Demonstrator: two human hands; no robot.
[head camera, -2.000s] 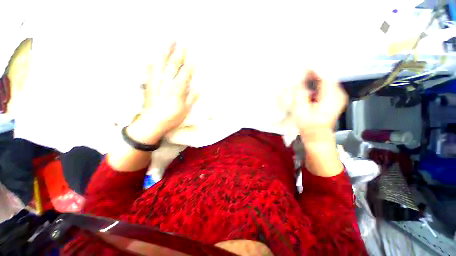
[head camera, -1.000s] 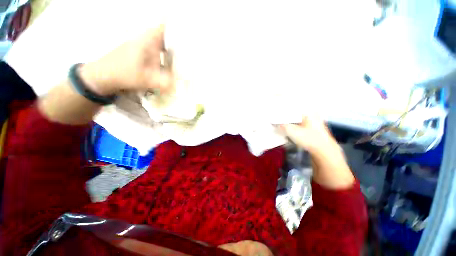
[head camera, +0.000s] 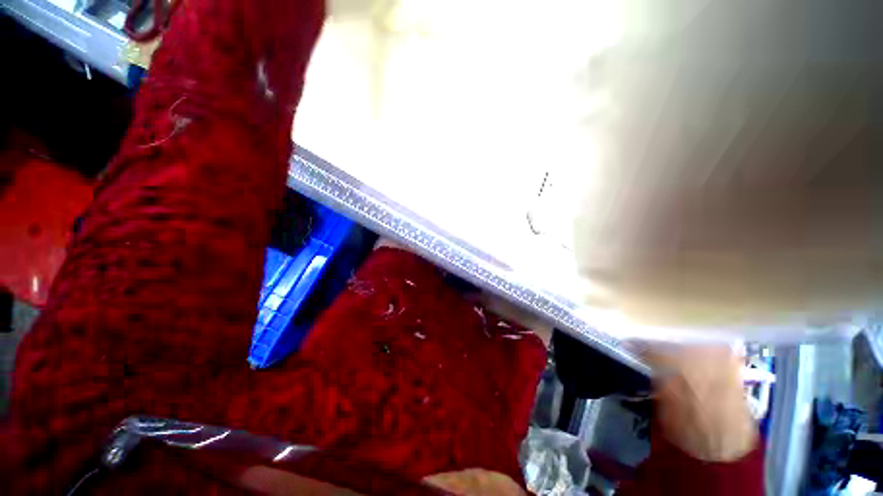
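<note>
A large pale cloth (head camera: 736, 194) is raised close to the camera on the right, strongly blurred. It covers much of the white table (head camera: 455, 126), which is overexposed. My right hand (head camera: 705, 392) shows only as a blurred wrist and back of the hand below the cloth's lower edge. Its fingers are hidden, so its hold cannot be told. My left arm in a red sleeve (head camera: 203, 184) reaches up past the top edge of the picture, and my left hand is out of view.
A ruled strip (head camera: 426, 237) runs along the table's front edge. A blue crate (head camera: 300, 281) is below the table at left. A clear plastic bag (head camera: 554, 463) hangs below at right. A red object (head camera: 44, 228) is at far left. Loose threads lie on my sleeve and lap.
The cloth has left the front edge and my lap and now rises at right. My left arm has stretched upward, out of the picture. My right hand is lower and further right.
</note>
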